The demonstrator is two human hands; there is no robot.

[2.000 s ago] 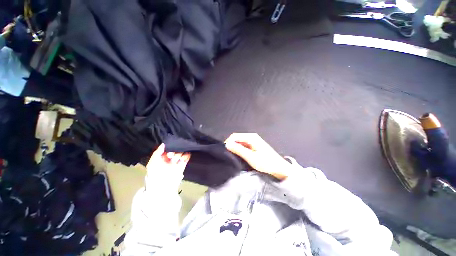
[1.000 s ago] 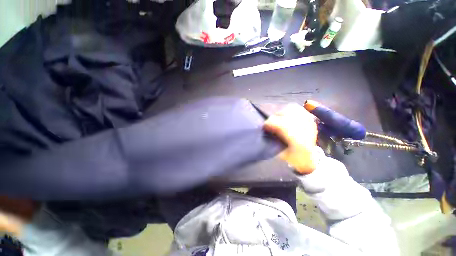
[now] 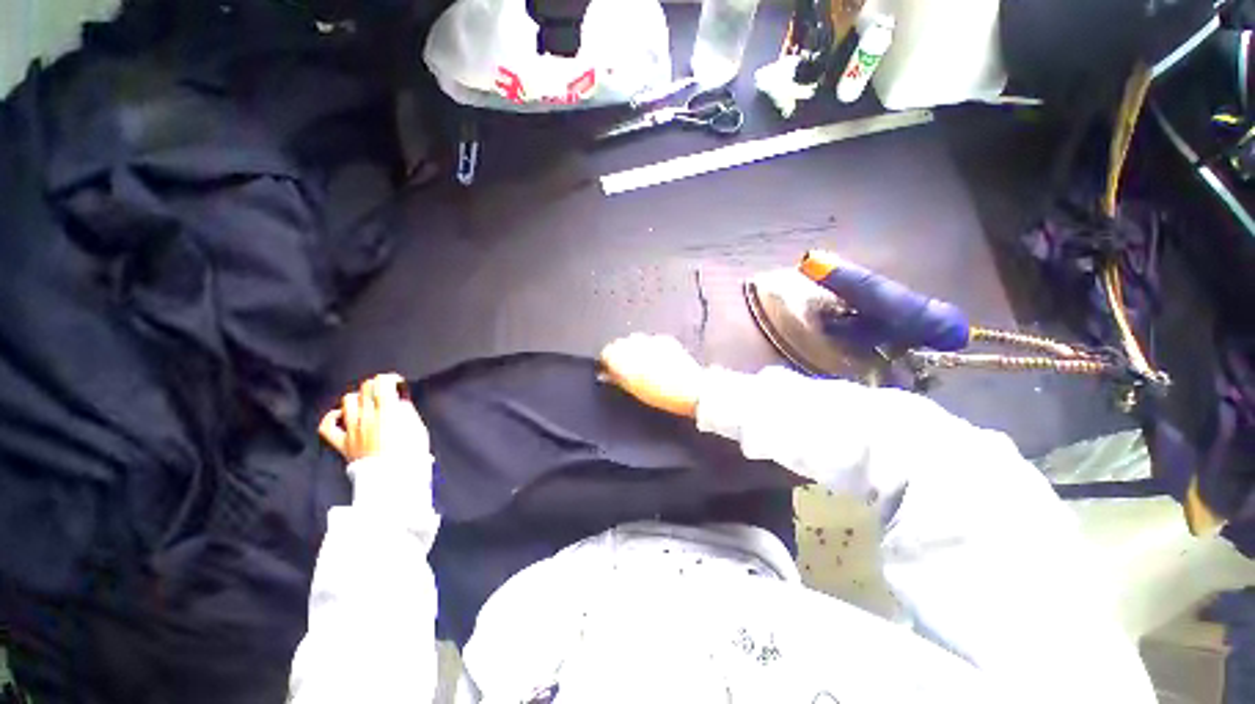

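A dark garment piece point(image 3: 516, 426) lies at the near edge of the dark pressing table point(image 3: 551, 282), its near part hanging down in front of me. My left hand point(image 3: 369, 417) grips its upper left corner. My right hand point(image 3: 654, 371) grips its upper edge further right. The cloth between the hands is slightly slack, with a curved fold. The steam iron point(image 3: 881, 305) rests on the table right of my right hand, its blue wrapped handle with orange end upward; neither hand touches it.
A large dark garment pile point(image 3: 207, 261) fills the left side. A metal ruler point(image 3: 764, 151), scissors point(image 3: 709, 113), plastic bag point(image 3: 551, 62), clear bottle point(image 3: 721, 44) and small white bottle point(image 3: 864, 58) lie or stand along the far side. Hoses point(image 3: 1025, 352) run right from the iron. Small snips point(image 3: 467, 156) lie upper left.
The view has swung right. The cloth, swept across the table a second ago, now lies lower at the near edge. My left hand has come in from the lower left corner and holds the cloth's corner.
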